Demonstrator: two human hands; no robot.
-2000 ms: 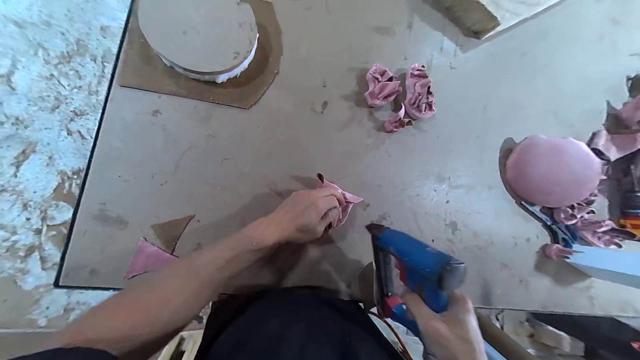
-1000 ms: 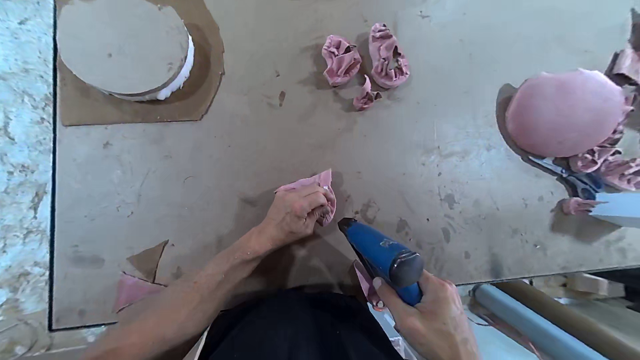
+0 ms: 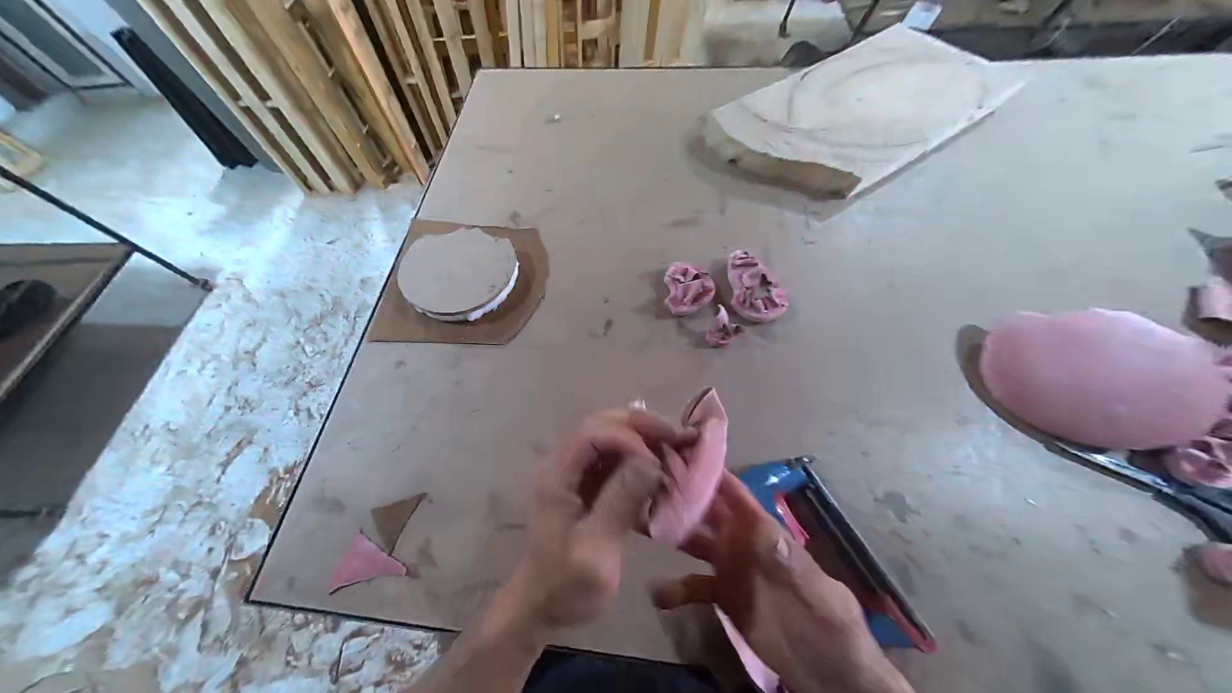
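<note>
Near the table's front edge, both my hands are on a small folded piece of pink fabric (image 3: 695, 472). My left hand (image 3: 602, 500) pinches it from the left side. My right hand (image 3: 770, 568) supports it from below and the right, its fingers partly hidden behind the fabric. A blue staple gun (image 3: 847, 549) lies on the table just beyond my right hand, its body partly covered by that hand. Farther back lie gathered pink fabric pieces (image 3: 757, 287). At the left front are a pink triangle scrap (image 3: 366, 563) and a brown one (image 3: 396, 520).
A round disc with white padding (image 3: 457, 272) lies on brown board at the left. A pale foam slab (image 3: 857, 106) is at the back. At right are a pink padded cushion (image 3: 1097, 378) and scissors (image 3: 1126, 472). Wooden frames (image 3: 318, 87) stand behind the table (image 3: 577, 192).
My right hand has let go of the staple gun, which now lies on the table, and has come to the pink fabric. My left hand has lifted the fabric. The view has tilted up.
</note>
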